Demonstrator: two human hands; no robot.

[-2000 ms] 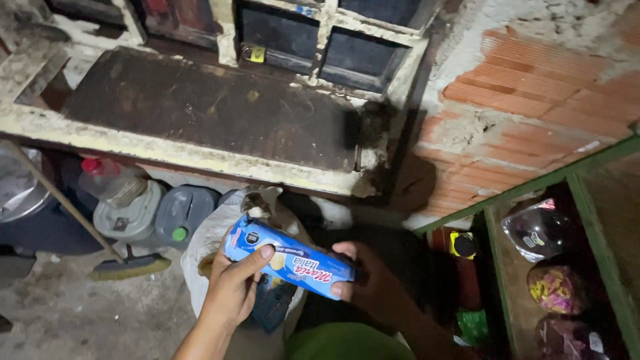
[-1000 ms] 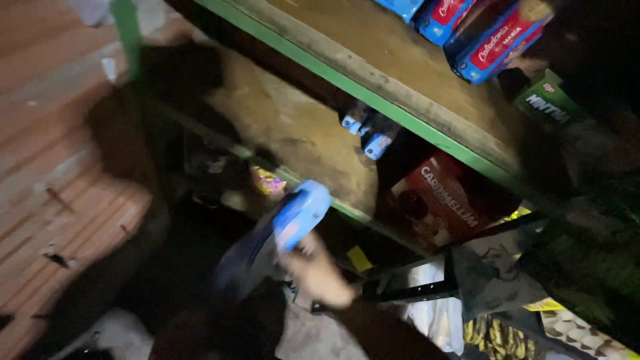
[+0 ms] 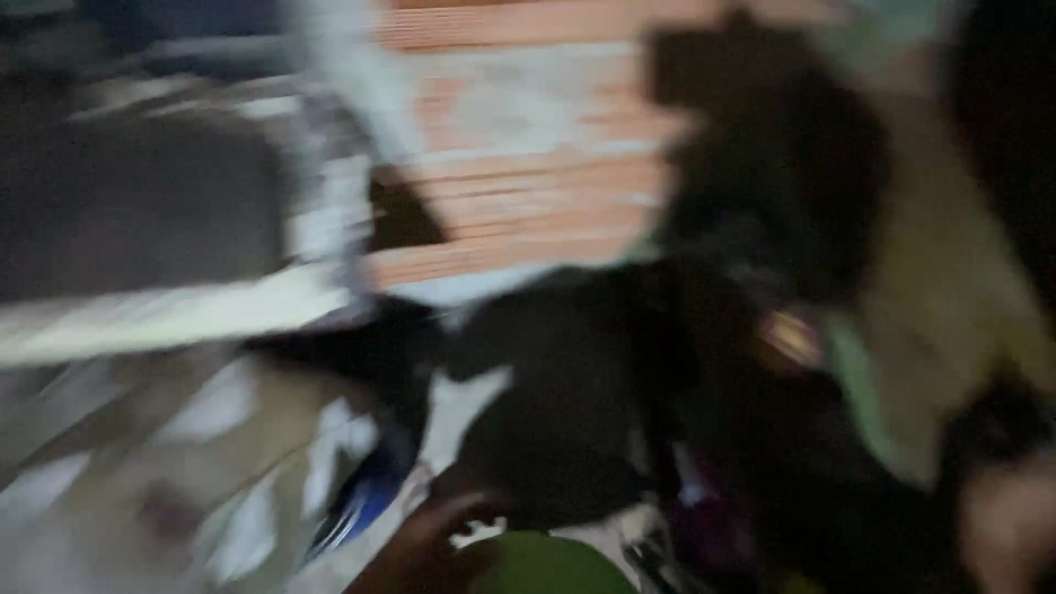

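Strong motion blur covers the view. My left hand (image 3: pixel 437 528) is a dark shape at the bottom, left of a rounded green thing (image 3: pixel 549 565); its fingers cannot be made out. At the lower right edge my right hand (image 3: pixel 1006 520) shows as a smeared patch, and whether it holds anything cannot be told. A shiny blue thing (image 3: pixel 355 511) lies just left of my left hand, too blurred to name. The blue biscuit package cannot be clearly picked out.
A brick wall (image 3: pixel 536 165) stands ahead, with a pale ledge (image 3: pixel 165 318) at left. A green-edged shelf (image 3: pixel 862 396) runs down the right side, beside a small yellow and pink item (image 3: pixel 790 337). Dark shadow covers the middle.
Two seconds ago both my hands held the blue biscuit package; one second ago it was by one hand near the shelves. My hands are now far apart. The view has swung strongly.
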